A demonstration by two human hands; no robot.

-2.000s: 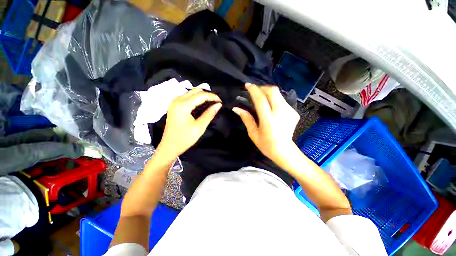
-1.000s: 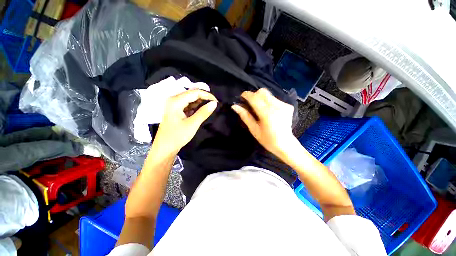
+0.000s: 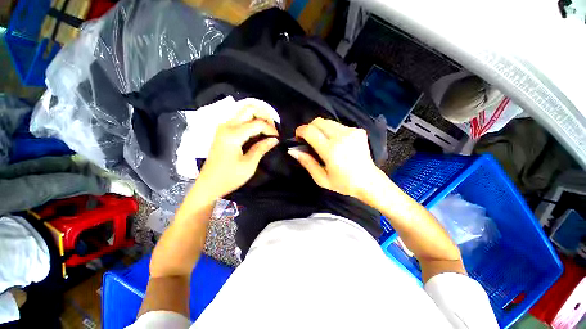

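A black garment [image 3: 257, 71] is heaped on the wearer's lap. A white cloth patch [image 3: 200, 132] shows at its left, partly under my left hand. My left hand [image 3: 241, 151] is bare and pinches the black cloth between thumb and fingertips. My right hand [image 3: 334, 154] is bare and close beside it, thumb and fingers together over the black cloth. Something thin shows at its fingertips, too small to name. The fingertips of the two hands are a small gap apart.
Clear plastic over dark cloth [image 3: 138, 48] lies left. A blue crate [image 3: 514, 238] holding clear plastic stands right, another blue container [image 3: 128, 289] lower left. A red stool [image 3: 90, 225] and a person's pale sleeve [image 3: 22, 257] are far left. A white table [image 3: 507, 38] edges the upper right.
My right hand has come in closer to my left hand and lower, its fingers closing together. My left hand has shifted slightly. The white patch shows a little more at the top.
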